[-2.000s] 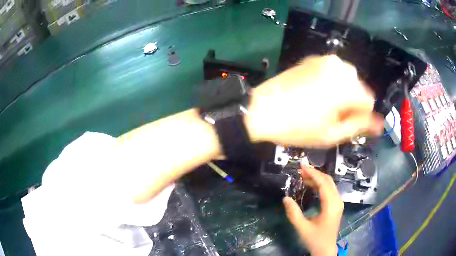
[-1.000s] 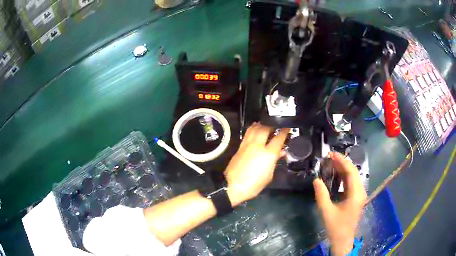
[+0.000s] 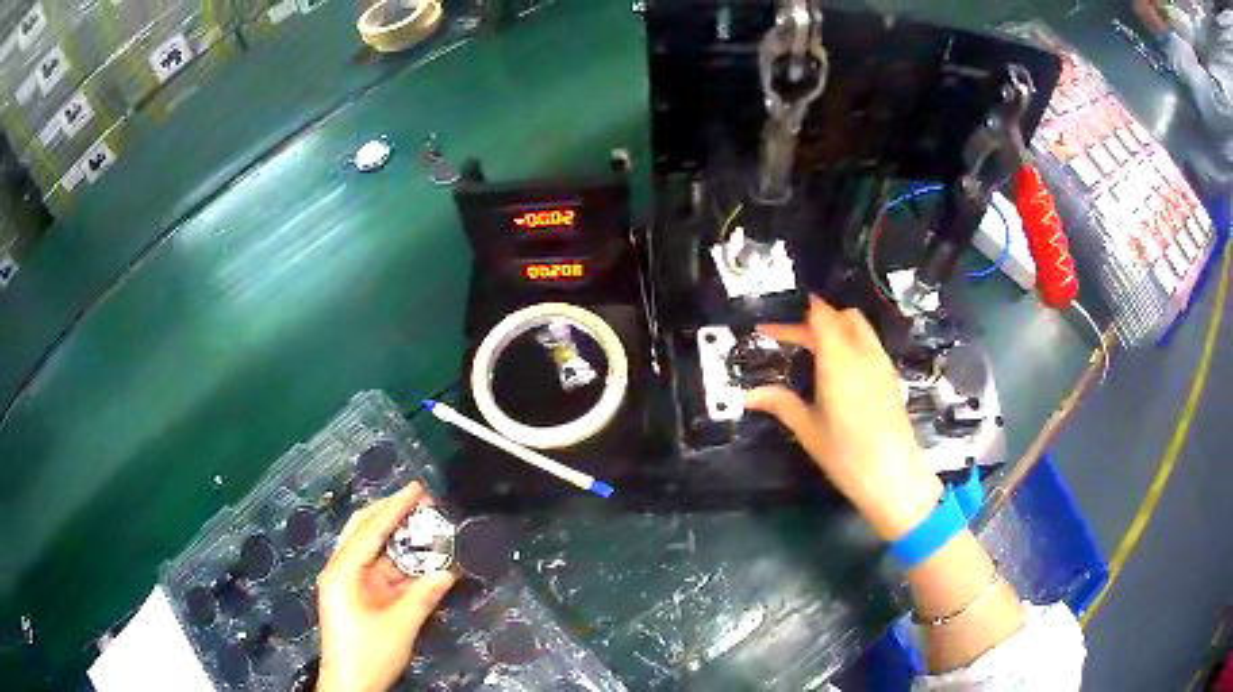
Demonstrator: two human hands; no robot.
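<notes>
My left hand [image 3: 372,595] holds a round silver electronic module [image 3: 422,541] by its edge above the blister tray [image 3: 291,541]; a black disc [image 3: 487,548] lies beside the module. My right hand [image 3: 859,412], with a blue wristband, has thumb and finger on both sides of a dark round module [image 3: 760,362] at the left nest [image 3: 717,375] of the black test fixture [image 3: 838,81]. The left clamp linkage [image 3: 791,81] stands above the nest. At the right station [image 3: 967,406] a dark disc shows.
The digital meter [image 3: 548,243] shows two red rows. In front lie a tape ring [image 3: 484,372] and a white pen [image 3: 521,453]. A red clamp handle [image 3: 1044,237], stacked trays [image 3: 1129,176] and a blue bin [image 3: 1068,541] are right. A person's sleeve [image 3: 1203,61] shows at top right.
My left hand has moved from the fixture to the tray, now with a silver module. My right hand has moved left to the left nest. The meter digits have changed.
</notes>
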